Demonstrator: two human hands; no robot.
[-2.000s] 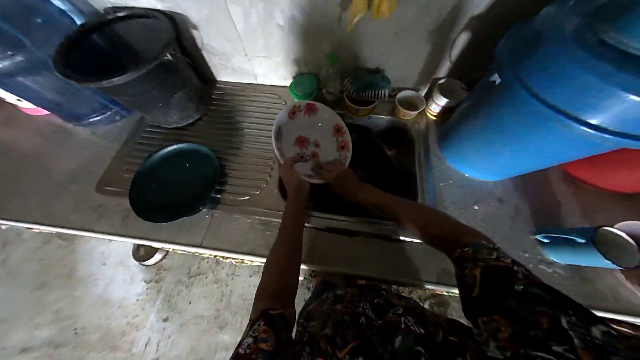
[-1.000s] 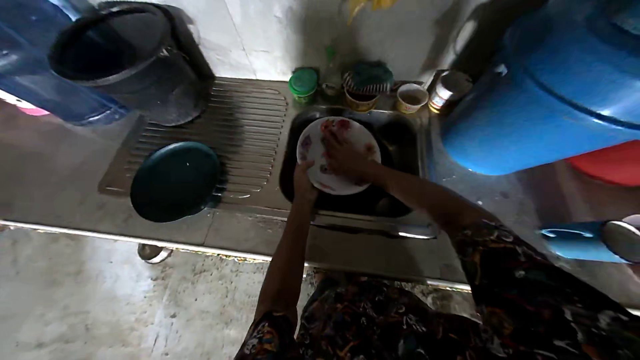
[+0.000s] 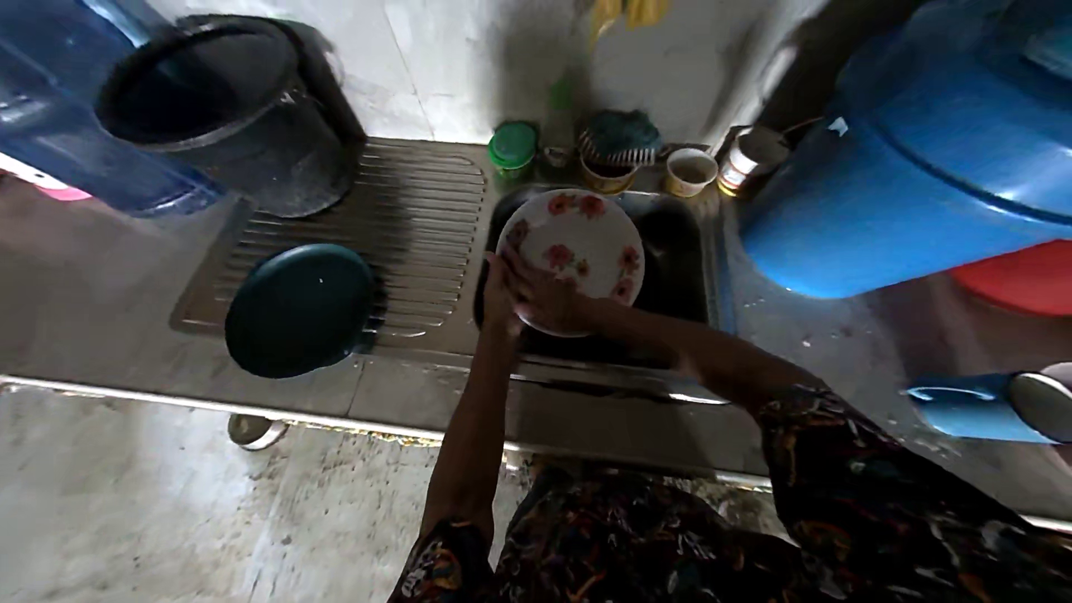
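A white plate with red flowers is over the basin of a steel sink. My left hand grips its left edge, with the fingers partly hidden. My right hand lies across the lower left of the plate's face; whether it holds anything under the palm cannot be seen. Behind the basin stand a green-lidded jar, a tub with a dark green scrubbing cloth on top, a small yellow-and-white cup and a tin can.
The ribbed drainboard lies left, bearing a dark green plate and a black bucket. A blue water container is beyond it. At right are a large blue drum, a red basin and a light blue mug.
My right hand has moved from the upper part of the flowered plate to its lower left. Two seconds ago both hands held the plate at its lower edge.
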